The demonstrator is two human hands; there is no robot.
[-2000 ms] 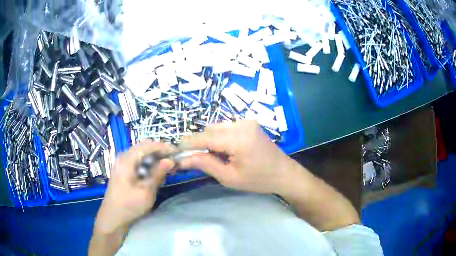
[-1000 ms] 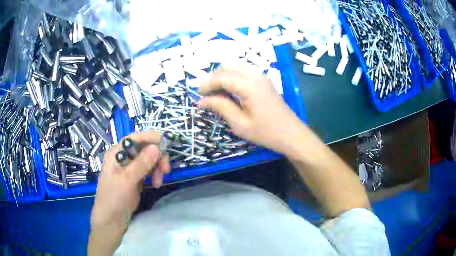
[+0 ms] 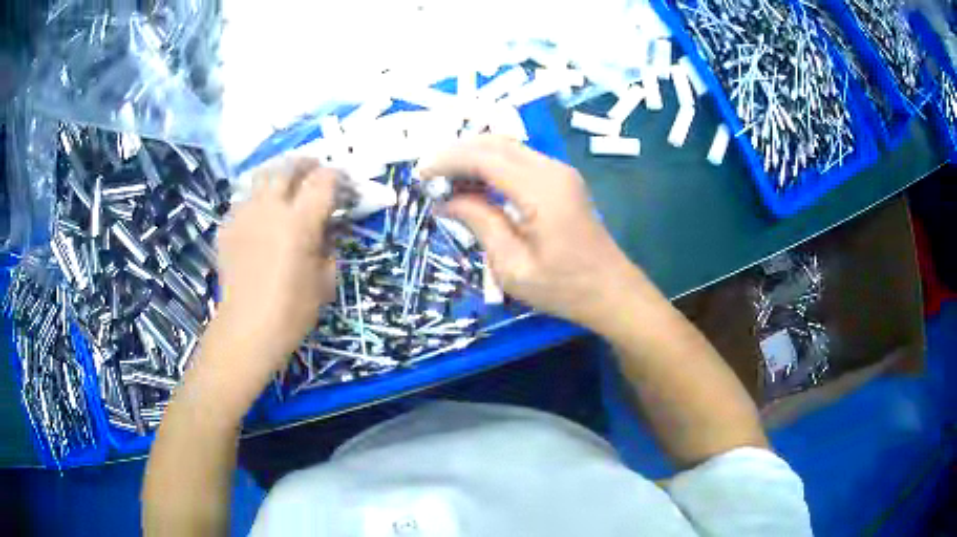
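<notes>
My left hand (image 3: 275,236) is over the left part of the middle blue tray (image 3: 420,378), its fingers curled and blurred. A dark, shiny metal tube end (image 3: 344,197) shows at its fingertips; the rest of its grip is hidden. My right hand (image 3: 540,226) is over the same tray, palm down, with a small white sleeve (image 3: 437,187) between thumb and forefinger. Thin stemmed pieces (image 3: 388,304) lie heaped at the tray's front, white sleeves (image 3: 498,86) at its back. The hands are apart.
Metal tubes (image 3: 136,257) are heaped in the tray on the left, with a crinkled clear bag (image 3: 126,84) behind. Loose white sleeves (image 3: 614,145) lie on the green table (image 3: 672,215). Right trays (image 3: 782,105) hold stemmed pieces. A cardboard box (image 3: 860,304) sits below the table edge.
My left hand has moved from the tray's front edge up and back over the tray. My right hand stays over the tray, now with a white sleeve at its fingertips. The view has shifted slightly.
</notes>
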